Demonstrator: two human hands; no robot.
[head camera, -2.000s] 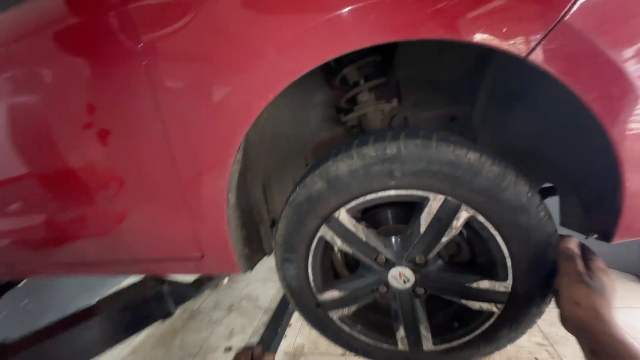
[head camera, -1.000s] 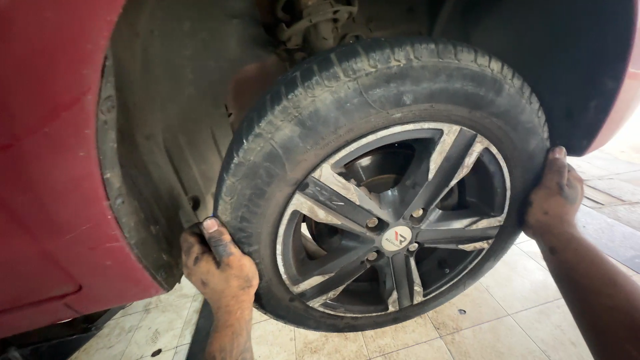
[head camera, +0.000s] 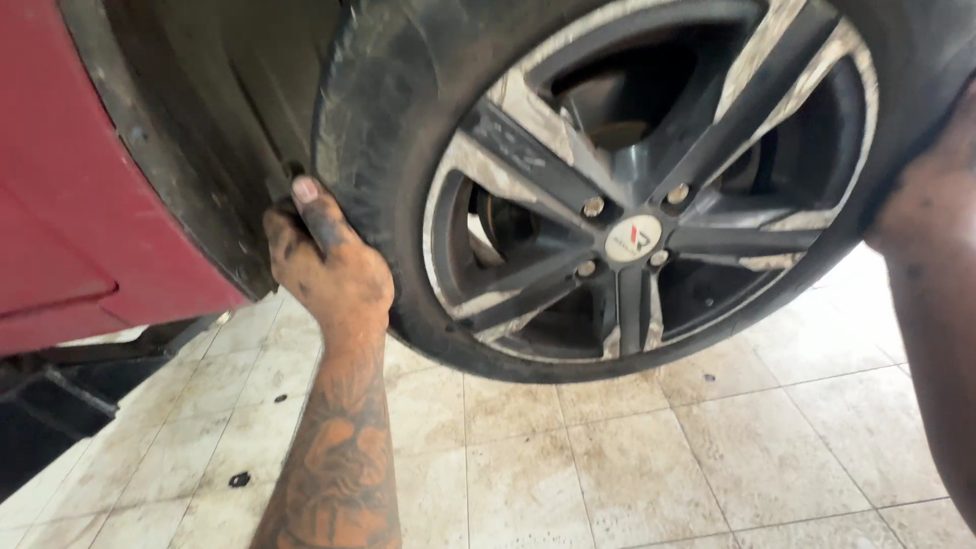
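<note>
A car wheel with a black rubber tyre (head camera: 381, 152) and a scuffed black-and-silver alloy rim (head camera: 629, 297) fills the upper middle, raised above the floor. Wheel bolts or nuts surround its pale centre cap (head camera: 633, 238). My left hand (head camera: 332, 263), smudged with dark grime, grips the tyre's left edge, thumb up and fingers curled towards the back. At the far right, my right hand (head camera: 930, 183) is against the tyre's right side; it is blurred, and its fingers are partly out of frame. Behind the spokes, the brake parts show only in part.
Left of the wheel are the red car body panel (head camera: 99, 198) and the dark wheel arch liner (head camera: 221, 130). A dark metal structure (head camera: 69, 404), perhaps part of a lift, lies low at the left. Stained pale floor tiles (head camera: 518, 473) spread below, with small dark bits on them.
Two seconds ago my left hand was low, below the car; one second ago it was on the tyre's left side, where it still is. The view has moved closer to the wheel.
</note>
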